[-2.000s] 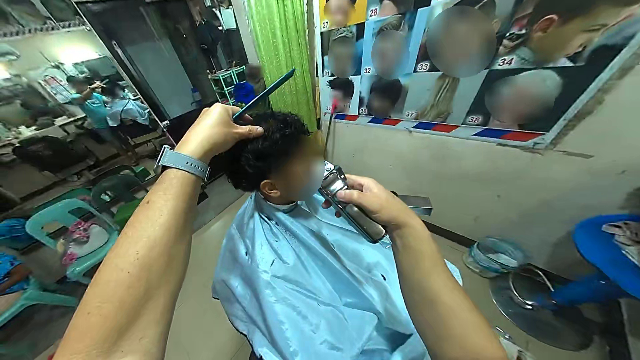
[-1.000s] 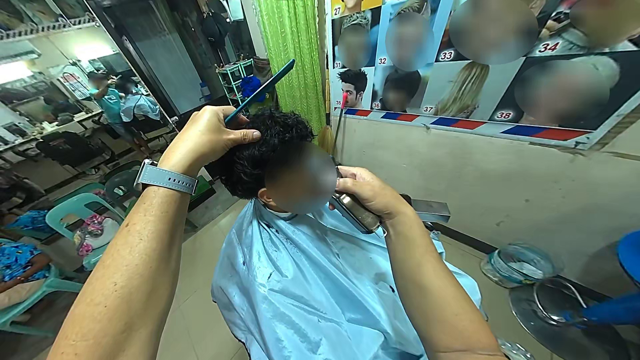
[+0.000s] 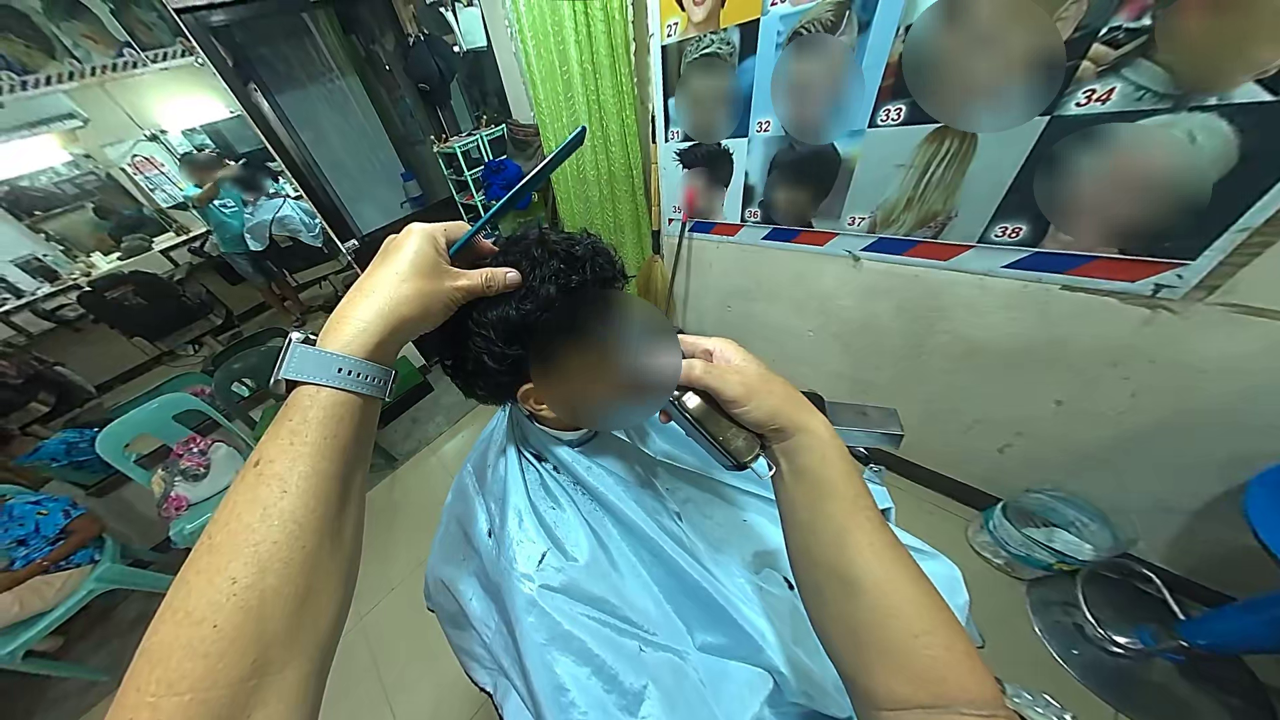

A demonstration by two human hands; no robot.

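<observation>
A seated person with curly black hair [image 3: 500, 330] wears a light blue barber's cape [image 3: 620, 580]. My left hand [image 3: 430, 280], with a watch on a grey strap [image 3: 335, 368] at the wrist, rests at the top of the hair. It grips a blue comb [image 3: 530, 182], whose far end points up and right. On the other side, my right hand [image 3: 745, 390] is closed around a metallic hair clipper [image 3: 718, 432] beside the blurred face. The clipper's cutting end is hidden by the fingers and the blur. Small dark hair clippings lie on the cape.
A hairstyle poster [image 3: 920, 190] hangs on the wall. At right stand a clear plastic tub [image 3: 1050, 535] and a blue stool with a round metal base [image 3: 1100, 620]. Green plastic chairs [image 3: 150, 430], one with a seated person, are at left. A green curtain [image 3: 590, 130] hangs behind.
Two seconds ago the clipper's head showed upright beside the face; now the clipper is tilted and its head is hidden. My left hand stays at the hair with the comb.
</observation>
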